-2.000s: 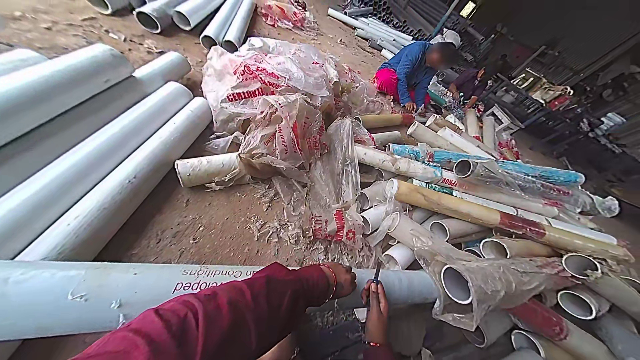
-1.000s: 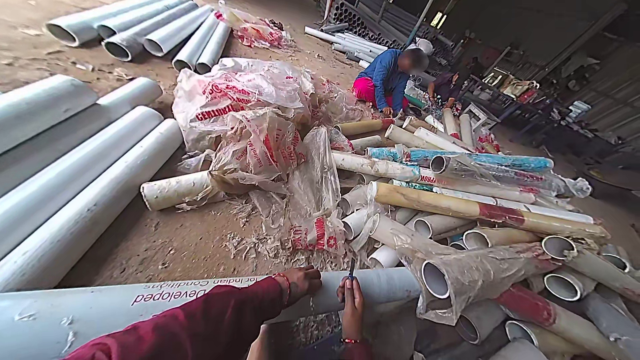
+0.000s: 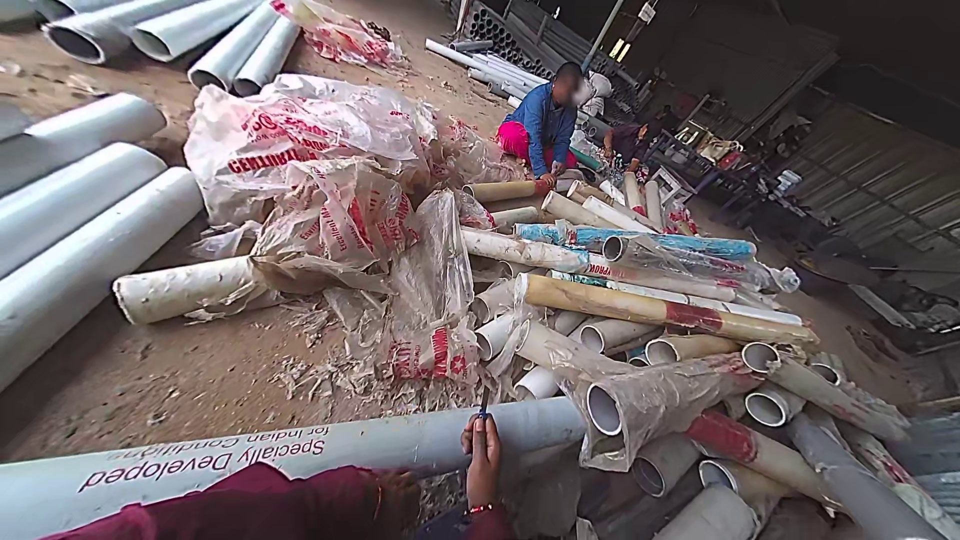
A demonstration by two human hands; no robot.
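Observation:
A long pale grey plastic pipe [image 3: 375,442] with red printing lies across the bottom of the view in front of me. My right hand [image 3: 482,457] is closed around the handle of a knife-like tool [image 3: 484,405], its narrow dark blade pointing up beside the pipe's far side. My left hand [image 3: 401,495] is low at the pipe's near side, blurred and dark below the maroon sleeve. Its fingers are hidden, so whether it holds the pipe is unclear. Thin pale scraps [image 3: 315,382] are strewn on the ground just beyond the pipe.
Stacked cardboard or plastic tubes [image 3: 600,300], some in clear plastic, fill the right side. Crumpled printed plastic bags [image 3: 300,142] lie beyond the pipe. Large pale pipes [image 3: 97,247] lie at left. A person in blue [image 3: 544,127] crouches farther back, near another person [image 3: 630,139].
My left hand has moved from the top of the pipe down to its near side. My right hand still holds the tool. The printing on the pipe shows more fully now.

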